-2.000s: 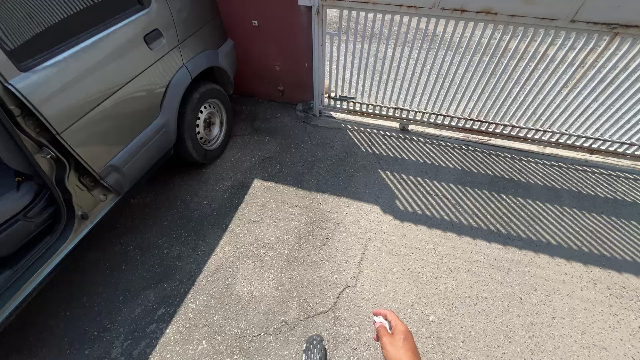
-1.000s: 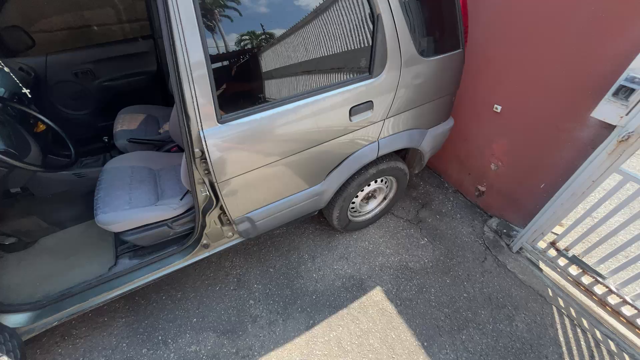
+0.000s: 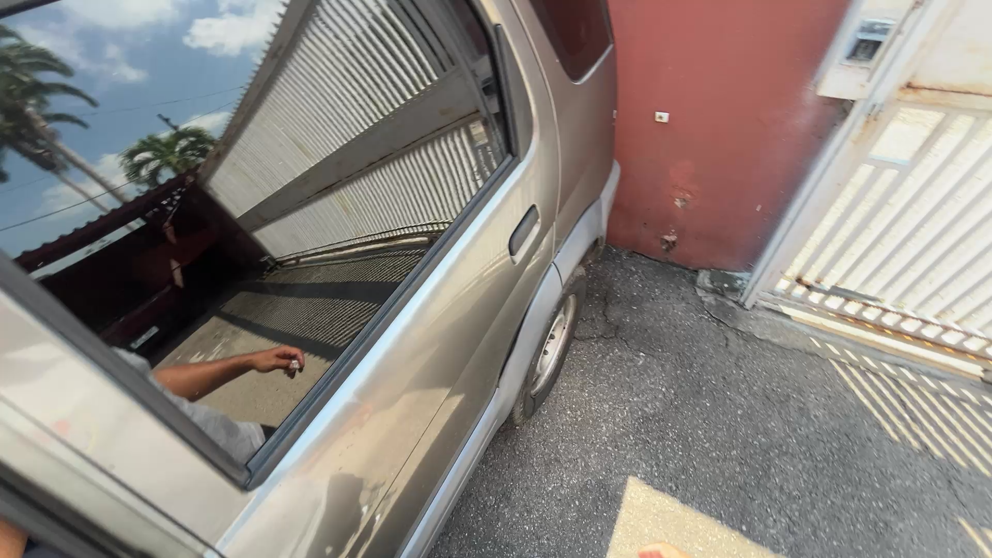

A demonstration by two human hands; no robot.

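Observation:
The rear side door (image 3: 465, 256) of a silver-beige car fills the left and middle, with its dark window reflecting sky, palms and a gate. Only a sliver of my right hand (image 3: 663, 550) shows at the bottom edge, over the paving. In the window's reflection, an outstretched arm ends in a hand with its fingers closed around a small whitish object (image 3: 294, 364), too small to name. The door handle (image 3: 524, 232) stands apart from my right hand. A bit of skin shows at the lower left corner; whether it is my left hand or arm, I cannot tell.
The car's rear wheel (image 3: 554, 345) rests on asphalt (image 3: 666, 403) near a red wall (image 3: 721, 155). At the right stands a white slatted metal gate (image 3: 922, 217), its post set on a low concrete edge. Sunlit patches cross the ground.
The view has swung left from the gate and ground to the car, and the rear door is now much closer. The front seats seen a second ago are out of view.

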